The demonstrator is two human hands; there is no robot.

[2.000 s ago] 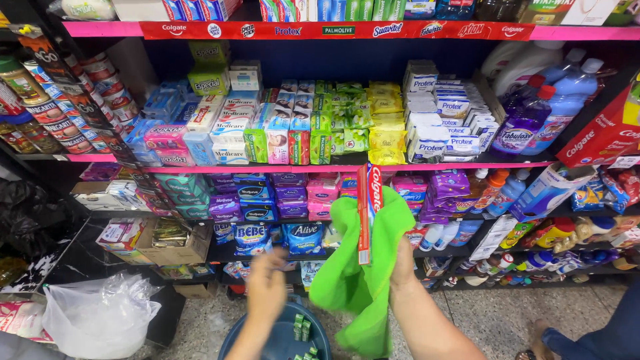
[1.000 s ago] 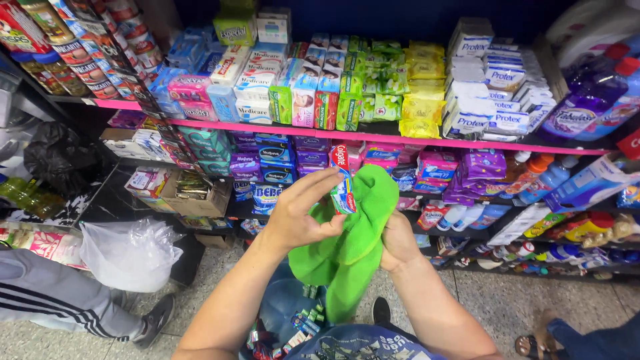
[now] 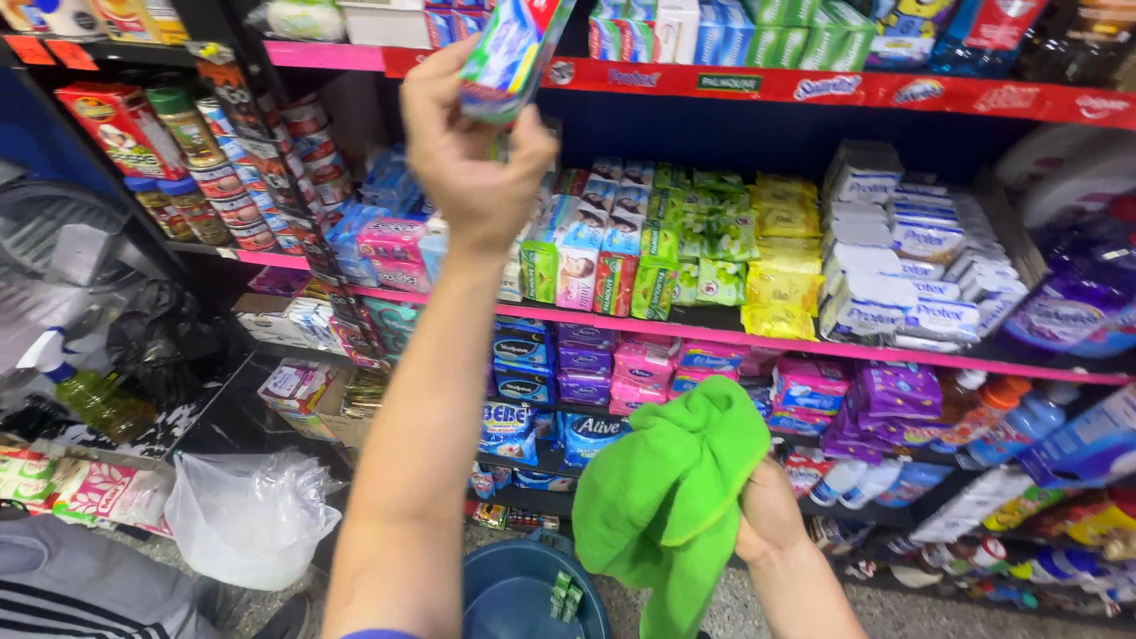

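My left hand [image 3: 475, 146] is raised at the upper shelf, its fingers closed around a boxed toothpaste [image 3: 510, 58] with a red, blue and green carton. The box is beside other small cartons [image 3: 457, 22] on that shelf; whether it touches the shelf I cannot tell. At the lower right, my right hand [image 3: 770, 515] grips a green cloth [image 3: 679, 479] that hangs down in folds. Below and left of the cloth, a blue plastic tub [image 3: 524, 612] on the floor holds several small green boxes [image 3: 565, 596].
Bar soaps [image 3: 887, 257] and soap packs fill the middle shelf, behind its pink edge [image 3: 621, 325]. Wipes and pads [image 3: 590, 435] are stacked beneath. A shelf post [image 3: 275, 160] and cans stand at left. A white plastic bag [image 3: 253, 519] and a person's grey trousers [image 3: 84, 577] are lower left.
My left hand has carried the toothpaste box from beside the green cloth up to the upper shelf. My right hand still holds the cloth low. The view has shifted upward.
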